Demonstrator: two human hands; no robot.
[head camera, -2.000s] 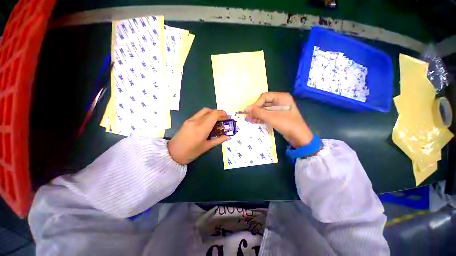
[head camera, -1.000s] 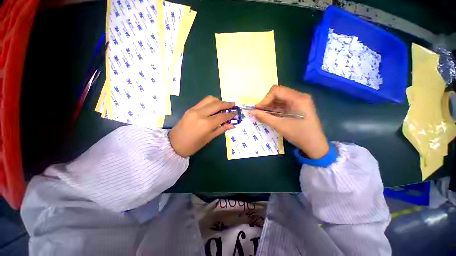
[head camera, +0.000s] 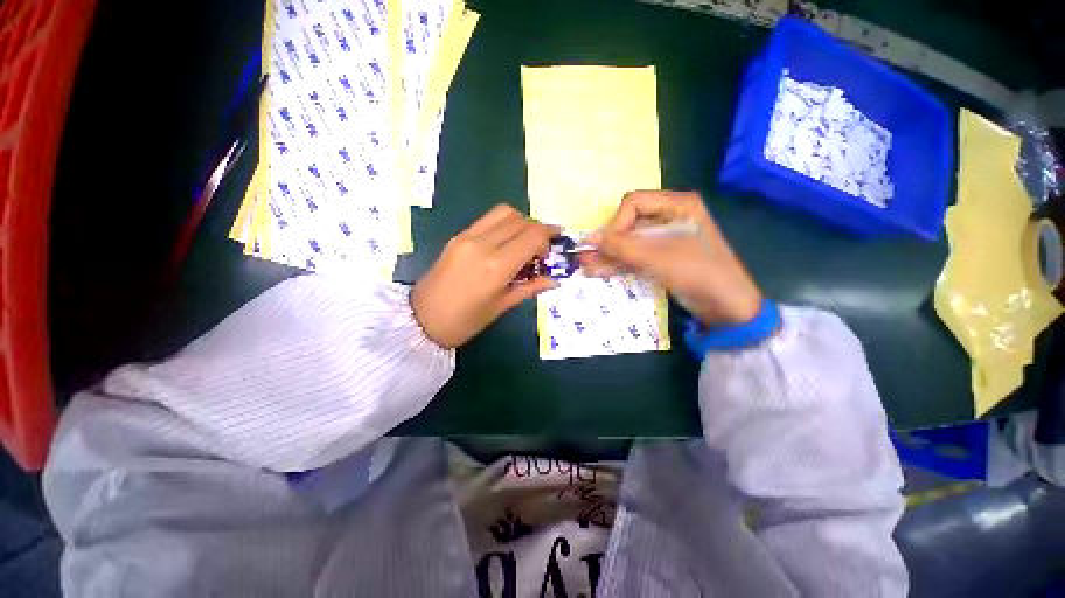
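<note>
My left hand (head camera: 488, 271) holds a small dark electronic module (head camera: 558, 258) between thumb and fingers, above the middle of the adhesive sheet. My right hand (head camera: 666, 251) holds thin silver tweezers (head camera: 668, 230), with their tip at the module. The fingers hide part of the tip, and I cannot tell whether it holds a pad. The adhesive sheet (head camera: 593, 140) lies upright on the bench, plain yellow above and white with blue print below. A blue wristband (head camera: 736, 331) is on my right wrist.
Spare adhesive sheets (head camera: 333, 129) lie at left, beside a red tray (head camera: 41, 222) at the far left. A blue bin (head camera: 747, 158) with small white parts (head camera: 832, 140) stands at right. Yellow liners (head camera: 983, 257), a tape roll (head camera: 1048, 251) and a clear bag (head camera: 1034, 158) are at far right.
The view has shifted. The tweezers, earlier away from the module and over the sheet, now have their tip at the module. Both hands stay close together over the sheet.
</note>
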